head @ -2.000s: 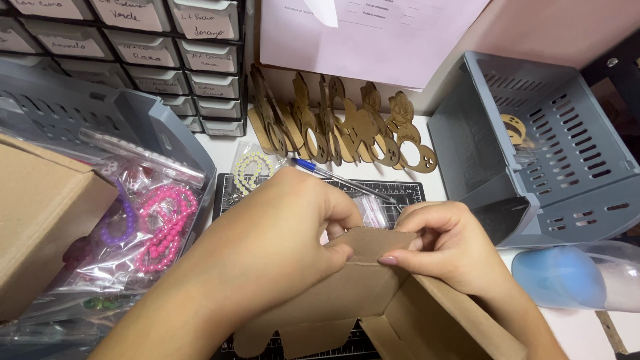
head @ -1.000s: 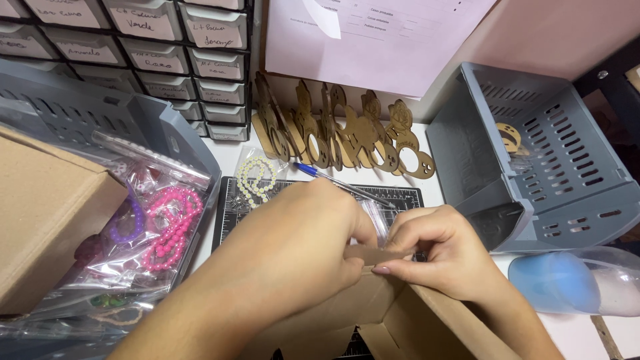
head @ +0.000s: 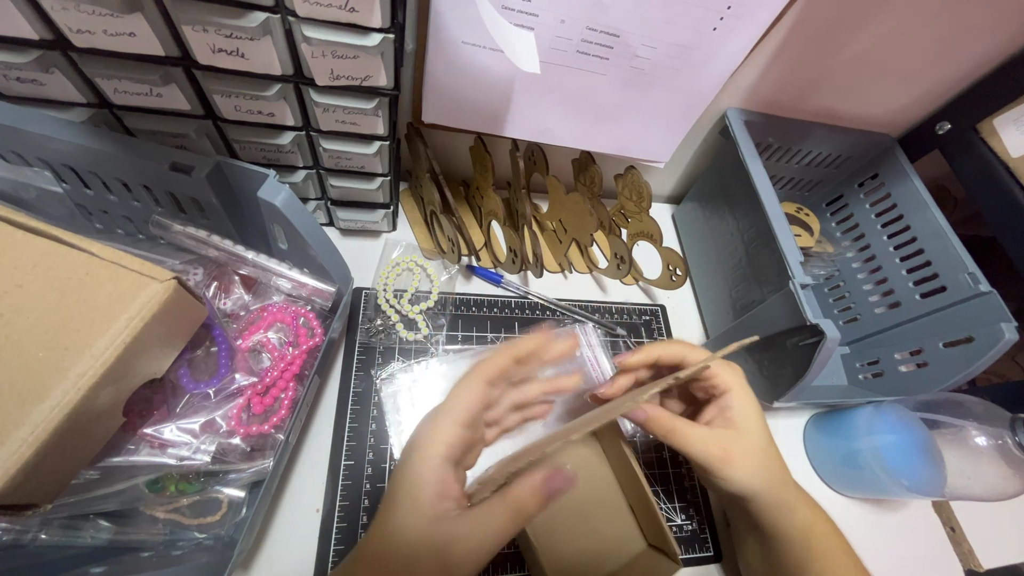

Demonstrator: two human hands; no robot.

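Observation:
A small open cardboard box (head: 596,512) lies over the black cutting mat (head: 352,448), its raised flap (head: 608,410) seen nearly edge-on between my hands. My right hand (head: 696,416) pinches that flap between thumb and fingers. My left hand (head: 488,448), blurred, is at the flap's left end with its fingers spread; whether it touches the cardboard is unclear. Clear plastic bags (head: 432,392) lie on the mat behind my hands. A blue-capped pen (head: 544,298) rests across the mat's far edge, beside a bagged white bead string (head: 408,296).
Wooden cut-out figures (head: 560,216) stand in a row behind the mat. At left, a grey bin (head: 308,232) holds bagged pink beads (head: 276,368) and a cardboard box (head: 80,344). Labelled drawers (head: 348,112) rise behind. To the right are a grey basket (head: 720,240) and a blue bottle (head: 872,448).
My left hand has opened and moved left from the flap's middle, where both hands were close together. The flap now stands tilted up in my right hand.

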